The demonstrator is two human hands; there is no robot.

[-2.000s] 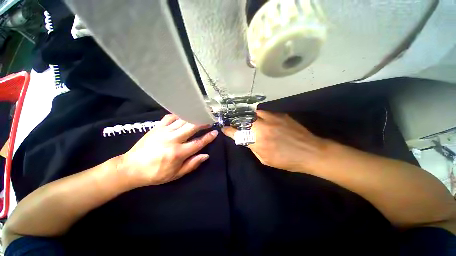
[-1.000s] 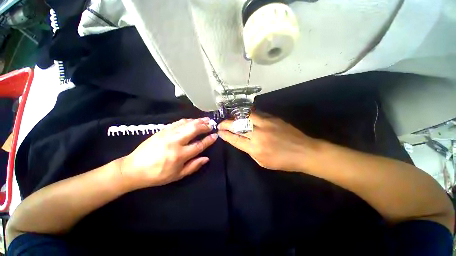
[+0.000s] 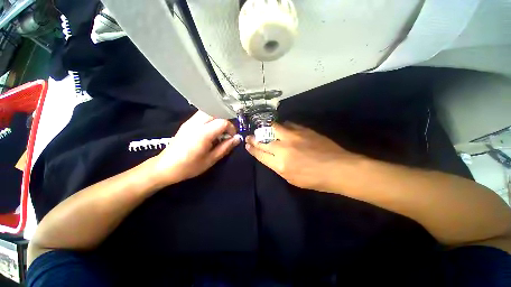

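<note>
A black garment cloth [image 3: 207,224] spreads under the machine head and towards my lap. A white comb-like stitched edge [image 3: 148,144] runs along it to my left hand. My left hand [image 3: 196,143] is bent, with thumb and forefinger pinching the dark cloth just left of the presser foot [image 3: 243,126]. My right hand [image 3: 300,154] lies on the cloth right of the foot, fingers slightly apart, fingertips close to the left ones and partly behind the white foot-side knob [image 3: 265,134]. The needle tip cannot be made out.
The white-grey machine head [image 3: 336,39] with a cream ribbed dial [image 3: 268,31] stands above the hands. A red basket [image 3: 35,129] is at left, holding dark pieces. Pale fabric [image 3: 106,28] is bunched behind the dark cloth. A small metal tool [image 3: 497,156] lies at far right.
My left hand has gone from lying flat with spread fingers to a bent, pinching pose at the foot. My right hand stays beside the foot. The view has shifted, so the machine appears further left.
</note>
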